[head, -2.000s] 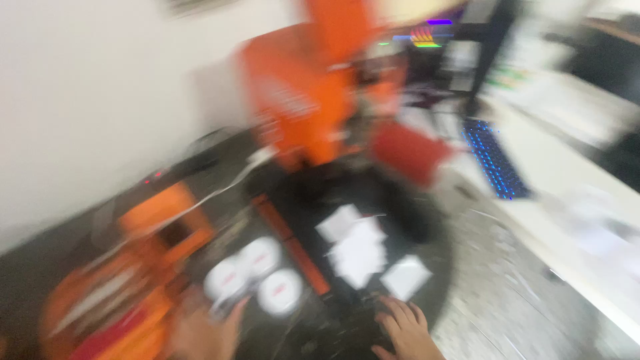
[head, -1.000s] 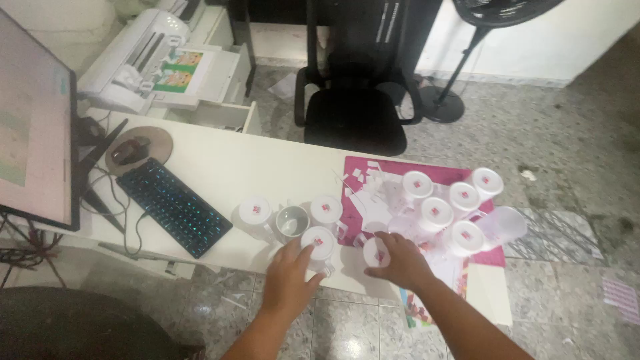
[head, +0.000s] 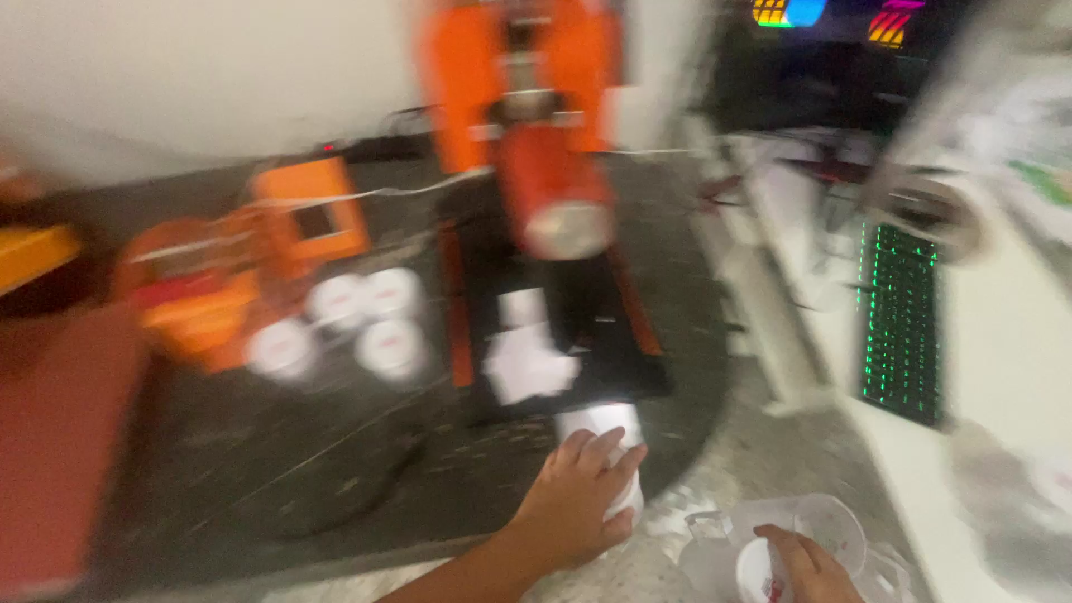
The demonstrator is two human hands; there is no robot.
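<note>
My left hand (head: 578,494) reaches over the front edge of the dark table, its fingers curled on a white, cup-like object (head: 621,494) that it partly covers. Lower right, my right hand (head: 808,565) is on a white round-topped piece (head: 760,571) with a red print, beside a clear plastic cup (head: 825,519). White paper pieces (head: 528,360) lie on the black base of an orange press (head: 461,84). Several white round-topped items (head: 389,345) with red prints stand to its left. Blur hides finer detail.
An orange device with a small display (head: 314,219) stands at the left, near a reddish panel (head: 67,444). A white desk (head: 1005,335) on the right bears a lit keyboard (head: 904,322). Speckled floor shows between table and desk.
The view has swung from the white desk, where both hands were on white round-topped items, to the dark table with the press. My hands are now farther apart.
</note>
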